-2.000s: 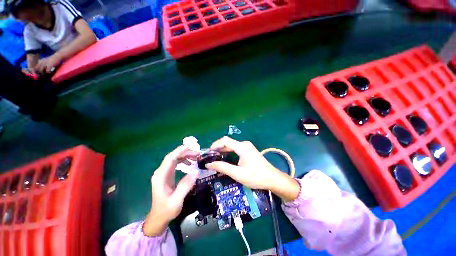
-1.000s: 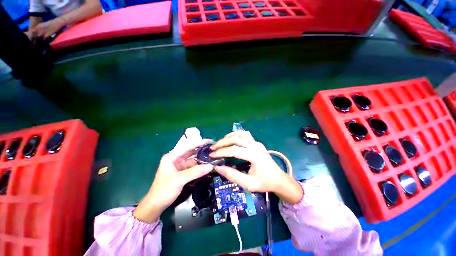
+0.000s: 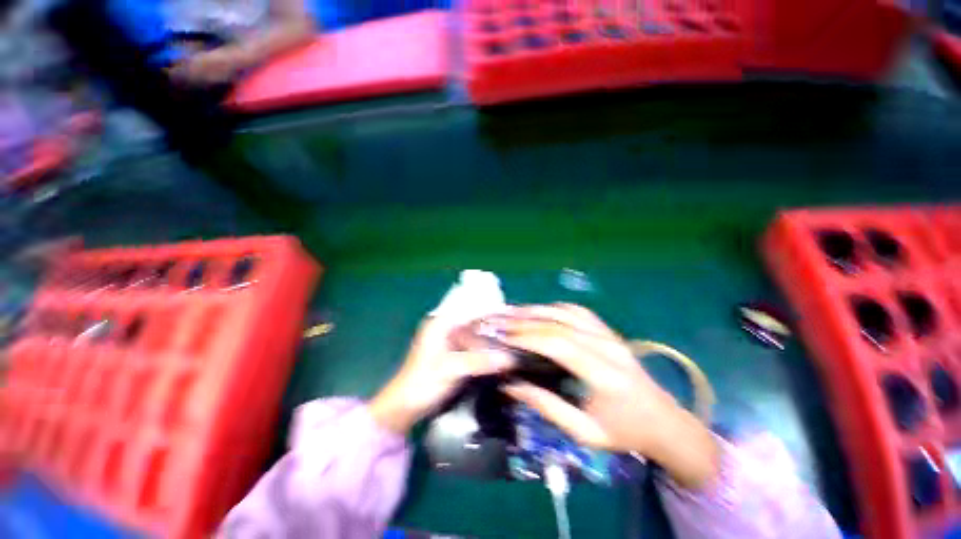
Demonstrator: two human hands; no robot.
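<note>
The frame is blurred. My left hand (image 3: 427, 368) and my right hand (image 3: 622, 395) meet above the test fixture, fingertips together. My left hand holds the white wiping cloth (image 3: 471, 293), which sticks up beyond its fingers. A dark watch module (image 3: 491, 331) is between the fingertips, mostly hidden by my right fingers. Below the hands, the blue-purple control board (image 3: 553, 447) is partly covered by my right hand, with the white USB cable (image 3: 560, 500) at its near edge. The black part of the fixture is largely hidden.
Red foam trays with discs stand at left (image 3: 227, 337), right (image 3: 801, 284) and far side (image 3: 601, 72). A labelled disc (image 3: 764, 324) lies by the right tray, a tan scrap (image 3: 318, 330) by the left one. A tape ring (image 3: 690, 368) is partly behind my right hand. Another person's arm (image 3: 258, 51) shows top left.
The view has turned left, so bench, trays and hands sit further right in the picture. My hands stay together over the fixture, with my right fingers now covering more of the module.
</note>
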